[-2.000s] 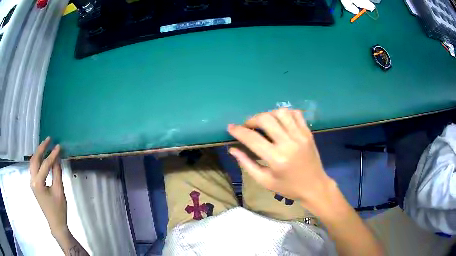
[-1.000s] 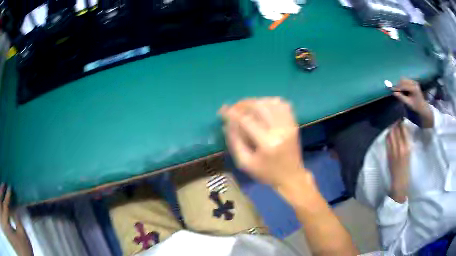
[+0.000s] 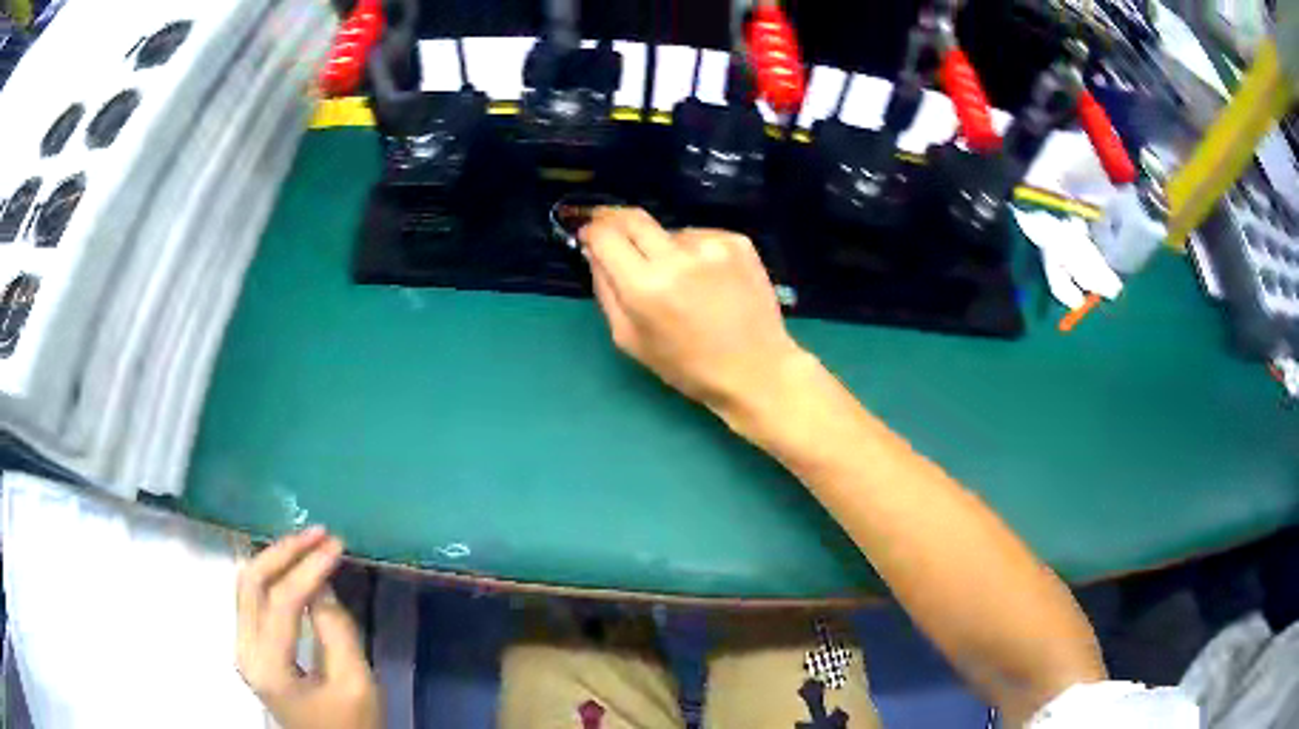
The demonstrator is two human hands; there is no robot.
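My right hand (image 3: 698,306) reaches over the front of the black press fixture (image 3: 470,259). Its fingertips pinch the edge of a round watch head (image 3: 567,217), which lies low at the second station from the left. The fingers partly hide it. My left hand (image 3: 304,627) is at the bench's front edge at lower left, fingers apart, with nothing seen in it. Red-gripped toggle clamps (image 3: 776,57) stand along the fixture.
White foam trays (image 3: 121,271) with dark round units are stacked at left. A white wipe (image 3: 1068,257), an orange tool (image 3: 1080,313) and a yellow post (image 3: 1228,135) are at right, with clear blister trays (image 3: 1261,228) beyond. Small whitish scraps (image 3: 453,550) lie on the green mat.
The view has shifted to the fixture. My right hand has moved from the bench's front edge to the fixture and now holds a watch head. The watch head seen lying on the mat no longer shows there.
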